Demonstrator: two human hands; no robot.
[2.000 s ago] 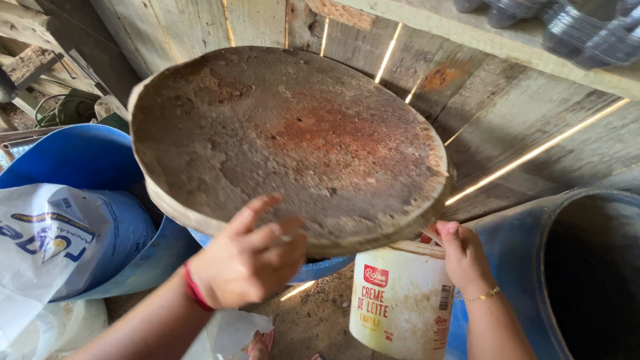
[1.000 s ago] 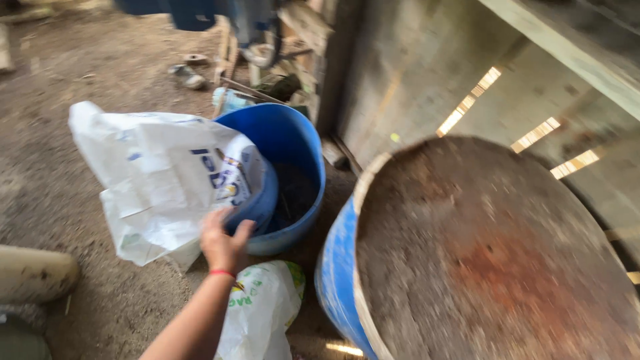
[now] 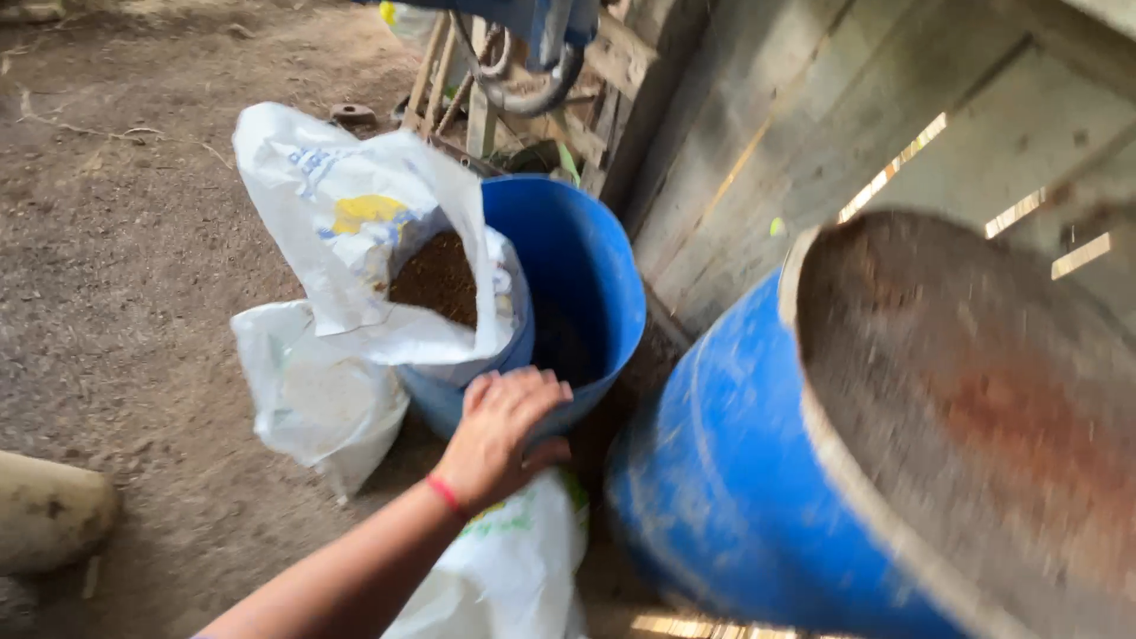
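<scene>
My left hand (image 3: pixel 510 435), with a red band at the wrist, is at the near rim of a blue plastic tub (image 3: pixel 628 293). Its fingers are spread and nothing is held; whether they touch the rim I cannot tell. Inside the tub, on its left side, sits a smaller blue container holding a white printed sack (image 3: pixel 293 169). The sack's mouth gapes, showing dark brown granular material (image 3: pixel 439 280). At the right stands a blue barrel (image 3: pixel 710 444) covered by a round, worn lid (image 3: pixel 976 399) with a reddish stain. My right hand is out of view.
A white bag (image 3: pixel 328 390) stands on the dirt floor left of the tub, and another white plastic bag (image 3: pixel 510 559) lies below my hand. A pale cylindrical object (image 3: pixel 53 513) is at the left edge. Plank walls (image 3: pixel 763 160) rise behind; wooden pieces and a curved metal part (image 3: pixel 541 93) are beyond the tub.
The view has swung left. Two seconds ago my right hand was at a cream-coloured bucket beside the lid. Since one second ago the sack's mouth has come open, showing its contents.
</scene>
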